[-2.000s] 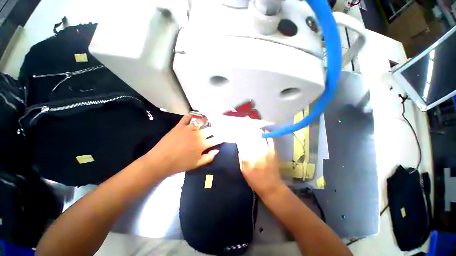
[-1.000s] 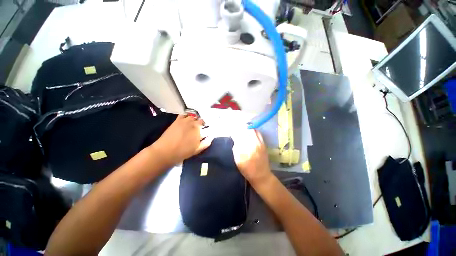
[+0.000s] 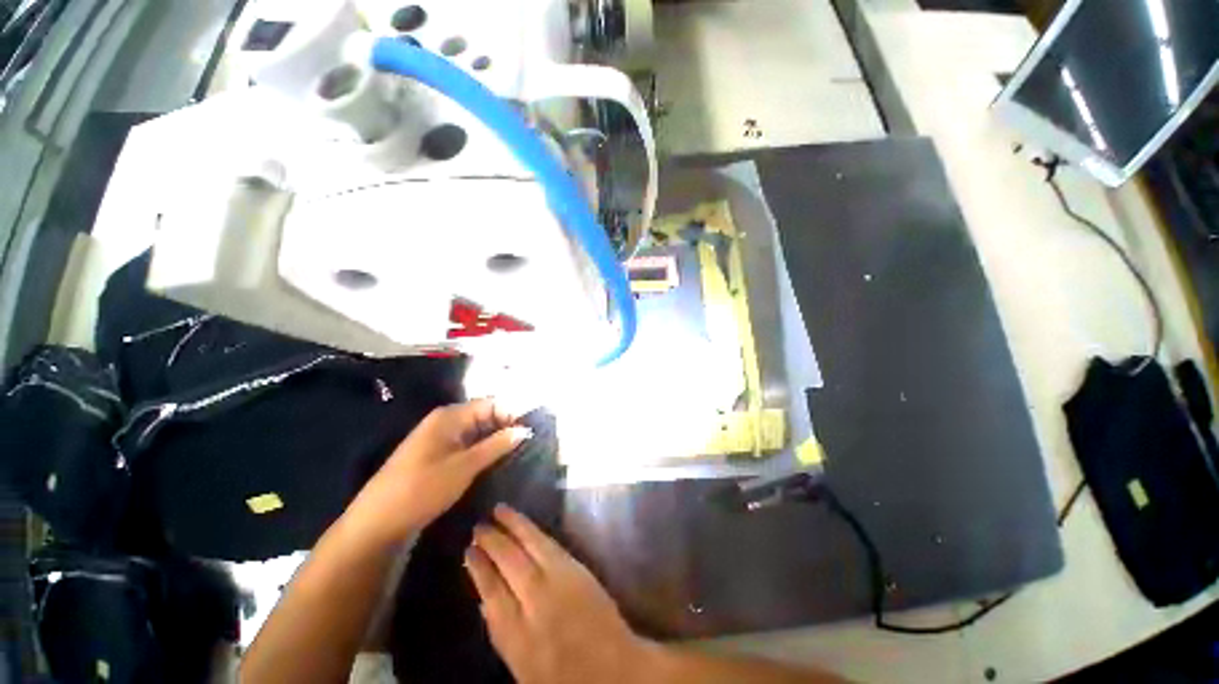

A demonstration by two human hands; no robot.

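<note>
A black pouch lies below the white machine head, its upper end under bright light. My left hand has thumb and fingers closed on black fabric at the pouch's upper end; its fingertips are partly washed out by glare. My right hand lies on the pouch's right side, lower down, fingers extended together and pressing on the fabric. The clamp frame with yellow tape shows right of the head. The needle area is overexposed.
Larger black bags lie at left, smaller ones beside them. A blue hose curves over the head. A cable runs on the grey plate. A single black pouch and a screen are at right.
My right hand has moved from the needle area down onto the pouch. The pouch's yellow tag no longer shows. The view has shifted, showing more of the clamp frame.
</note>
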